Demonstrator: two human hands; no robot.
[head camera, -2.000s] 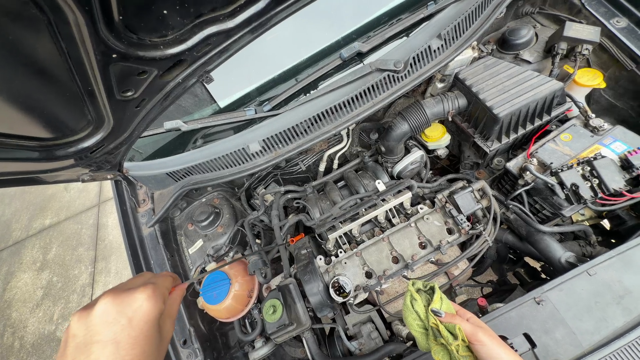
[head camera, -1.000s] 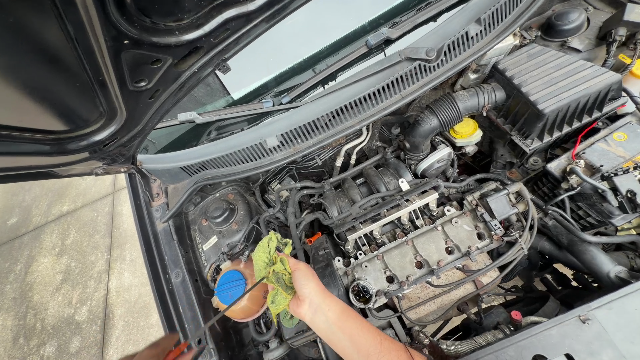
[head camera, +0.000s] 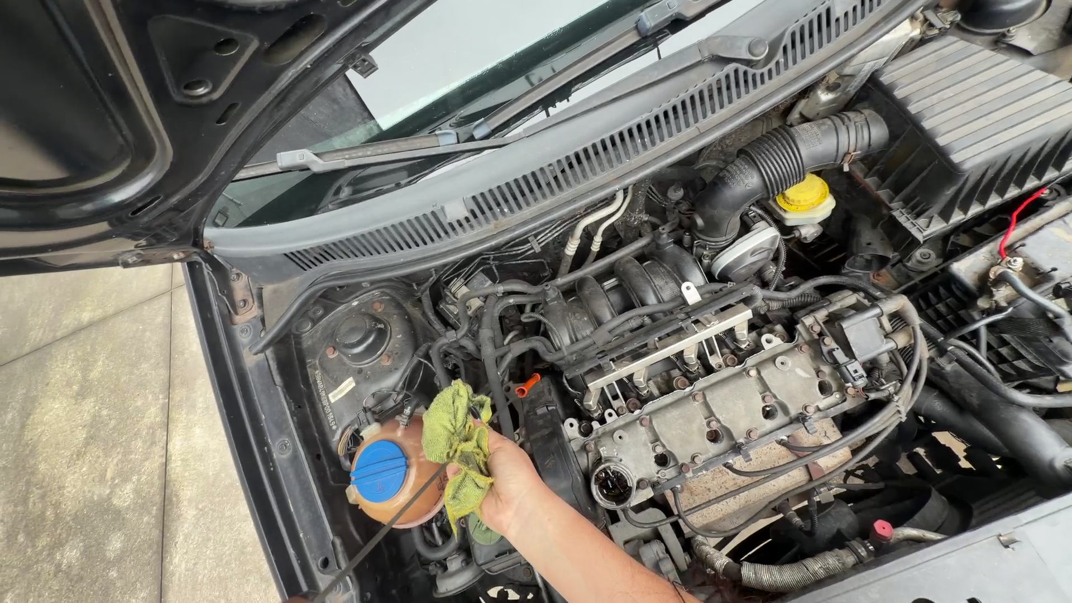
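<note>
My right hand (head camera: 507, 481) holds a yellow-green cloth (head camera: 456, 444) bunched between thumb and fingers, just right of the coolant reservoir (head camera: 410, 511) with its blue cap (head camera: 379, 471). A thin, dark dipstick (head camera: 377, 536) slants from the bottom edge up to the cloth, passing in front of the reservoir. At its lower end only a blurred sliver of my left hand (head camera: 297, 599) shows; the fingers and the dipstick's handle are cut off by the frame. An orange dipstick tube top (head camera: 528, 385) stands beside the engine, above my right hand. The engine's valve cover (head camera: 712, 419) has an uncovered oil filler opening (head camera: 613, 484).
The raised black hood (head camera: 159, 109) fills the upper left, beside the windshield cowl (head camera: 586, 159). Hoses and cables cross the engine bay. A black air filter housing (head camera: 971, 126) and a yellow-capped brake fluid reservoir (head camera: 802, 197) lie at the right. Concrete ground (head camera: 92, 435) shows left.
My right hand has brought the cloth left from the front of the engine to beside the coolant reservoir. My left hand has moved down from beside the reservoir, almost out of view.
</note>
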